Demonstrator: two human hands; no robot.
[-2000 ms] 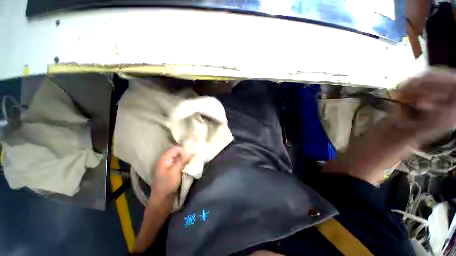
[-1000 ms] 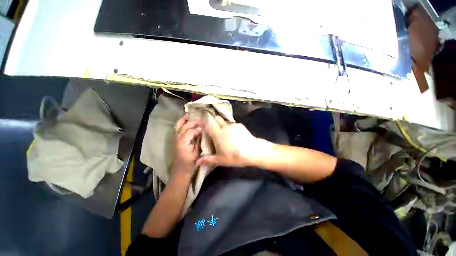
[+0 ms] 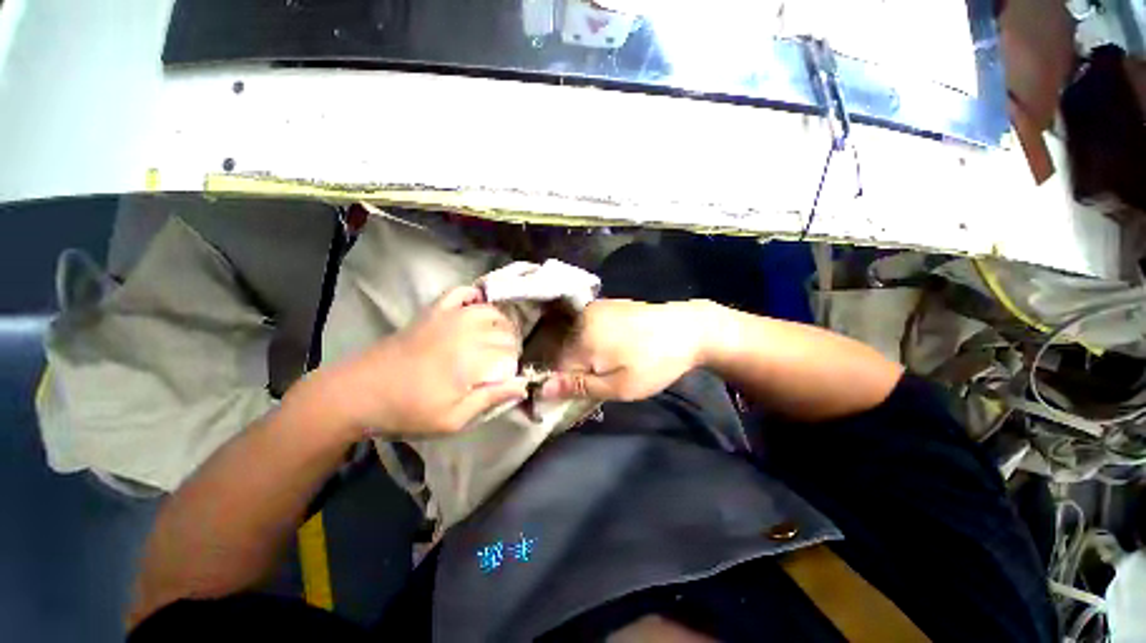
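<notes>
A beige fabric bag [image 3: 400, 270] lies in my lap below the table edge, its opening facing up with a folded rim. My left hand [image 3: 459, 364] grips the bag's rim and edge from the left. My right hand [image 3: 635, 352] is at the right side of the opening, its fingers pinching the pale seam edge [image 3: 538, 377] close to my left fingertips. The inside of the opening is dark. I cannot tell whether a small tool is inside my right fist.
The white table [image 3: 503, 138] with a worn yellow-taped edge spans the top. A beige bag with a loop [image 3: 157, 352] lies on a grey board at left. A bag pile [image 3: 930, 339] with tangled straps is at right. The dark grey apron [image 3: 628, 502] covers my lap.
Two seconds ago my right hand was far right, near the table edge; it is now at the bag. Since one second ago, my left hand has turned and both hands' fingertips meet at the seam edge.
</notes>
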